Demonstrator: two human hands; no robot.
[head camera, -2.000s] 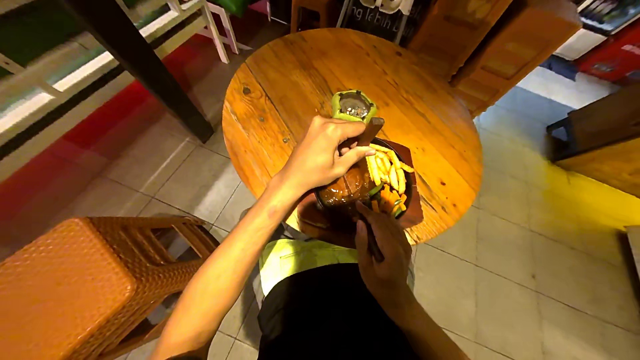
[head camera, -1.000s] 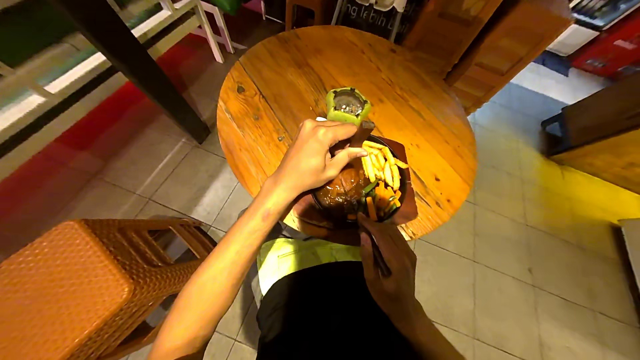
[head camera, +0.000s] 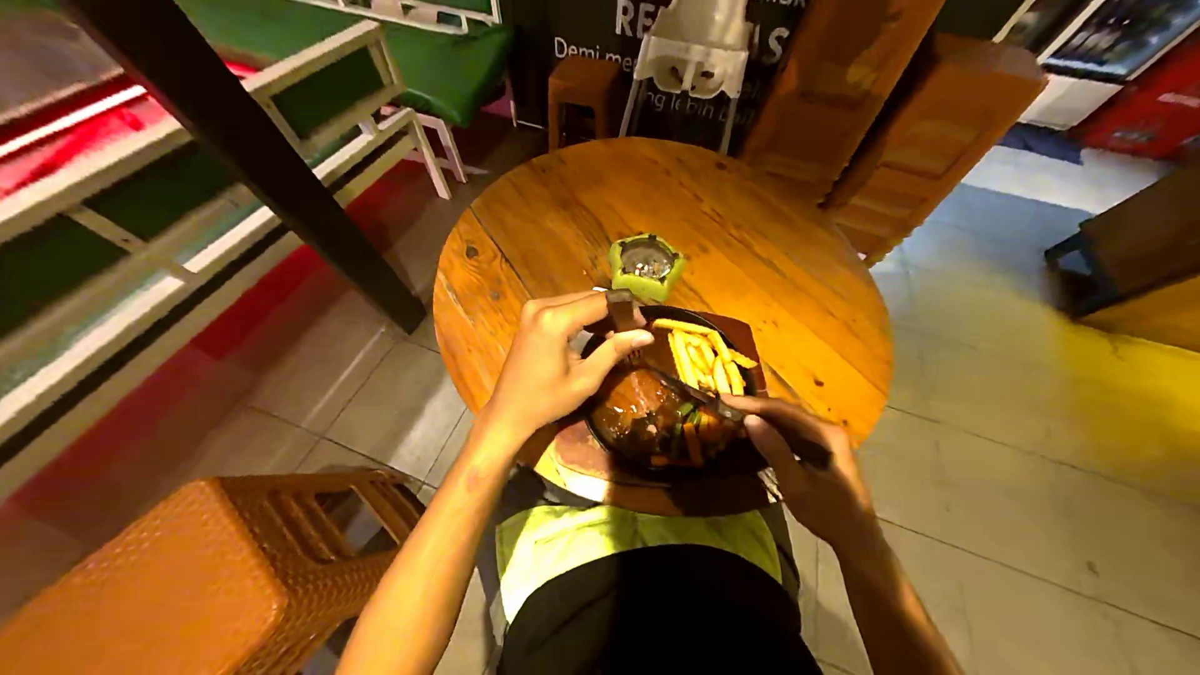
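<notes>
A dark round hot plate (head camera: 656, 469) on a wooden board (head camera: 577, 450) bears sauce-covered meat (head camera: 633, 403), french fries (head camera: 698, 356) and cut vegetables (head camera: 694, 433). My left hand (head camera: 553, 361) is above its left side, gripping the dark handle of a fork (head camera: 621, 309), whose tines seem to point down at the meat. From the right, my right hand (head camera: 811, 459) grips a dark-handled knife (head camera: 797, 441); its blade reaches left over the meat, close to the fork. The exact contact of the blade with the meat is unclear.
A green-rimmed ashtray (head camera: 647, 267) stands on the round wooden table (head camera: 525, 225) beyond the plate. An orange woven-pattern plastic stool (head camera: 187, 572) is at lower left, near a dark post (head camera: 272, 178). Brown wooden furniture (head camera: 937, 141) stands behind the table at right.
My right hand has swung the knife from the plate's near side up over the meat, toward the fork. My left hand keeps its hold on the fork. The view has tilted up.
</notes>
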